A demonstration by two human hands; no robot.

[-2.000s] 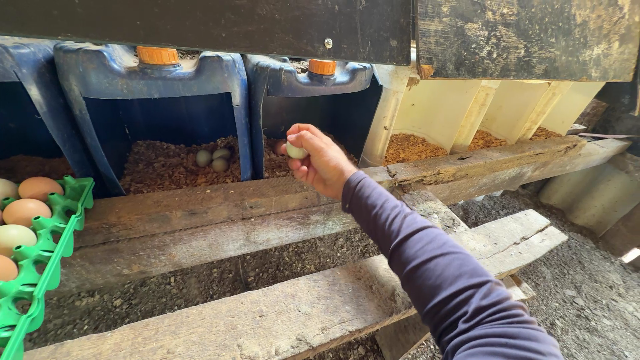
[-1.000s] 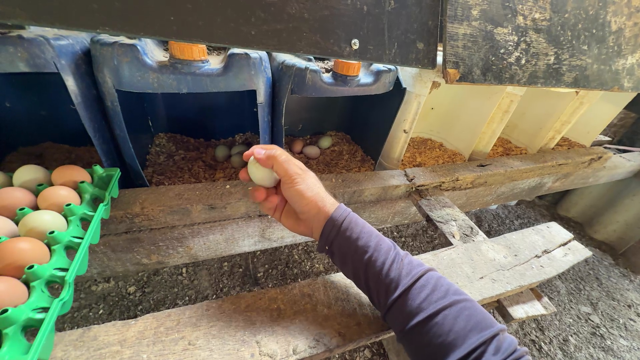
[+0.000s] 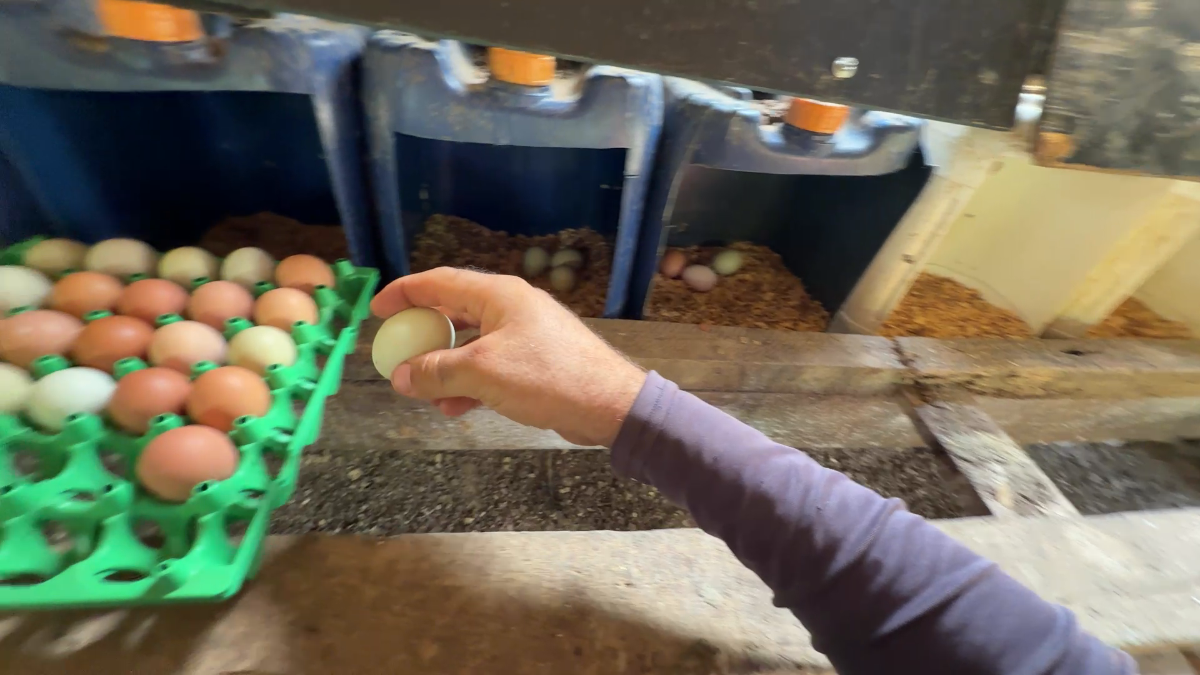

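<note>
My right hand (image 3: 511, 356), in a purple sleeve, holds a pale green egg (image 3: 411, 342) between thumb and fingers. The hand is just right of a green plastic egg tray (image 3: 202, 544), over the wooden beam in front of the nests. Brown, cream and pale green eggs fill the tray's back rows; a brown egg (image 3: 187, 462) stands foremost, and the front cups hold none. Behind my hand, a few greenish eggs (image 3: 562, 267) lie on shavings in one blue nest. A few pinkish and greenish eggs (image 3: 699, 277) lie in the blue nest to its right. My left hand is not in view.
Nest boxes cut from blue plastic jerrycans (image 3: 647, 103) with orange caps stand in a row. Cream-coloured nests (image 3: 1059, 225) with shavings continue at the right. A dark panel (image 3: 750, 47) hangs above. Wooden beams (image 3: 769, 361) and a lower plank (image 3: 525, 591) run across over gravelly ground.
My right hand has come out from the third blue nest with the pale egg and moved left to beside the egg tray. The view has swung left, showing more of the tray.
</note>
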